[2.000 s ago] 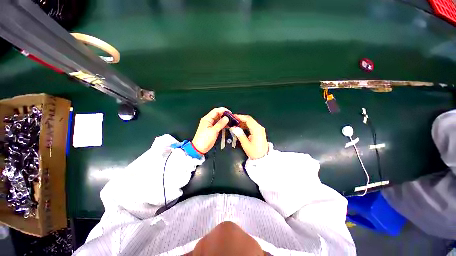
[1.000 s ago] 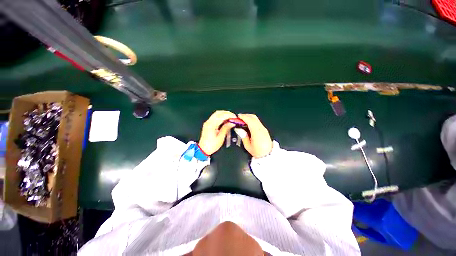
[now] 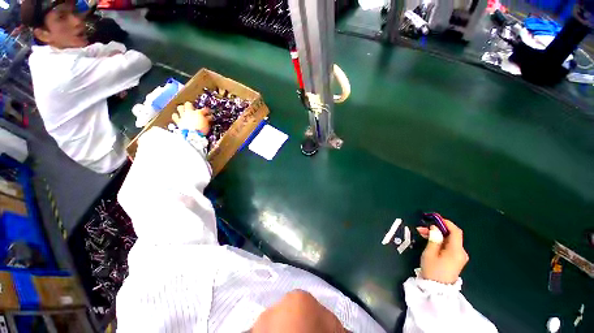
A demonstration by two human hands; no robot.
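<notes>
My right hand (image 3: 444,252) holds a glossy dark red and black device unit (image 3: 435,224) in its fingertips, above the green surface. Small pale strips (image 3: 393,231) lie just left of it. My left hand (image 3: 191,119), with a blue band at the wrist, reaches over the open brown cardboard parts box (image 3: 240,132). The box is heaped with shiny dark units (image 3: 225,110). The left fingertips are at the heap, and I cannot tell whether they hold a unit.
A metal post (image 3: 317,71) with a cream ring (image 3: 340,83) stands beyond the box. A white card (image 3: 268,142) lies beside the box. Another person (image 3: 84,97) sits at the left. A flex-cable module (image 3: 555,273) and a white round head (image 3: 553,324) lie at right.
The view has swung left. My left hand has left the unit and moved to the parts box. My right hand alone now holds the unit.
</notes>
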